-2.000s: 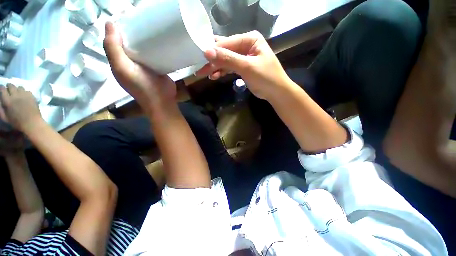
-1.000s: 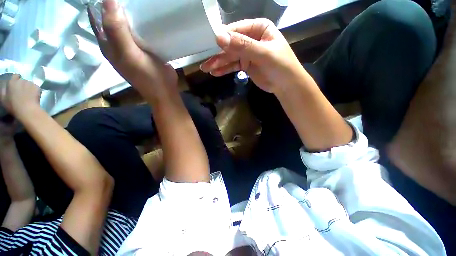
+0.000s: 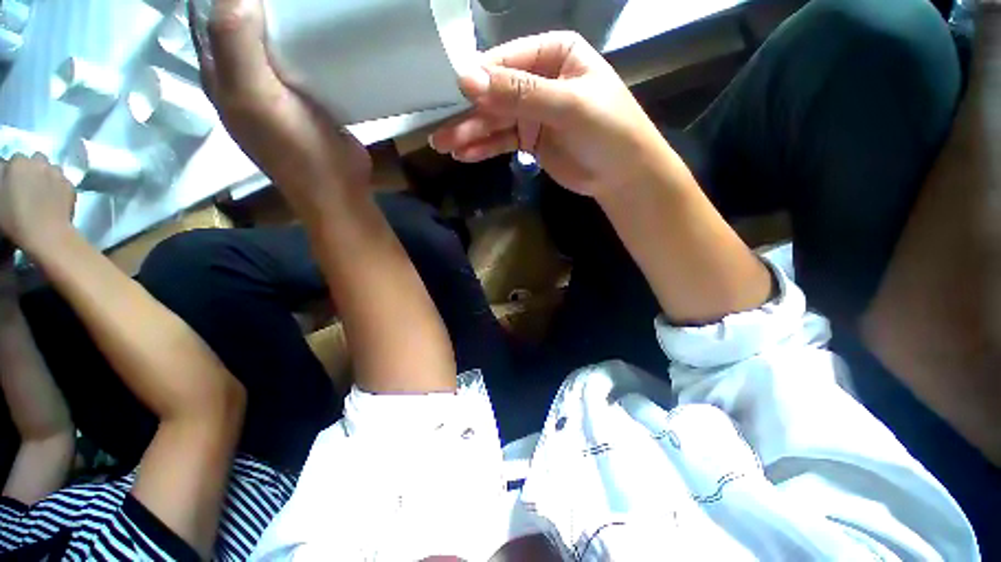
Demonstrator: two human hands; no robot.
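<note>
A matte white cylinder (image 3: 362,55) lies on its side in the air above the table's near edge, cut off by the top of the picture. My left hand (image 3: 258,99) holds its closed-looking left end and underside; some of its fingers are hidden behind it. My right hand (image 3: 549,104) pinches the rim at the cylinder's right end between thumb and index finger, with the other fingers bent below. The inside of the cylinder is hidden.
A white table (image 3: 181,203) runs across the top, with several loose white cylinders (image 3: 165,101) at left. A neighbour's hand (image 3: 38,198) and striped top (image 3: 99,527) are at left. Another person's dark-clothed knee (image 3: 845,99) is at right. Brown material (image 3: 516,263) lies below the table edge.
Both hands and the cylinder have moved up in the picture, the left hand also slightly left. The right hand still pinches the rim. The neighbour's hands have shifted a little left.
</note>
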